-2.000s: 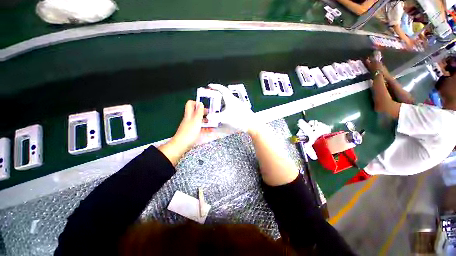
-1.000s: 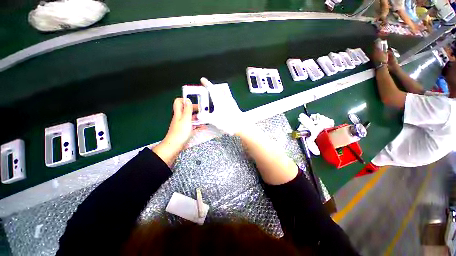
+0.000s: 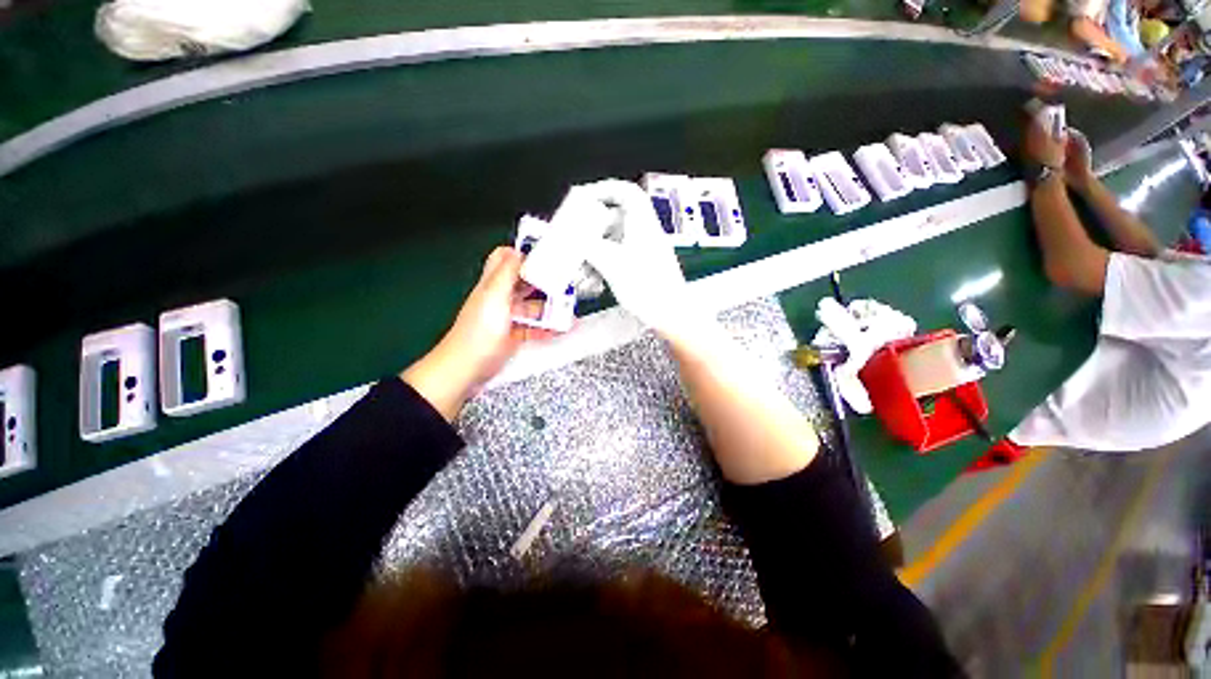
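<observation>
My left hand (image 3: 472, 325), bare, holds a white plastic housing (image 3: 545, 308) above the near edge of the green conveyor belt. The housing is tilted and partly covered. My right hand (image 3: 624, 252), in a white glove, is closed over the housing's upper part on a flat white piece that looks like the wiping pad (image 3: 555, 255); glove and pad blend together. A thin pale stick tool (image 3: 533, 529) lies alone on the bubble wrap (image 3: 611, 451) below my hands.
More housings stand on the belt at left (image 3: 202, 358) and right (image 3: 793, 182). A pale rail (image 3: 784, 272) edges the belt. At right are a red bin (image 3: 916, 422), crumpled white gloves or rags (image 3: 857, 332) and a black-handled tool (image 3: 850, 451). Another person (image 3: 1142, 345) works beyond.
The pad has gone from the bubble wrap, leaving the stick. My gloved hand has moved over the housing, which is now more covered. The housings on the belt at left have shifted left.
</observation>
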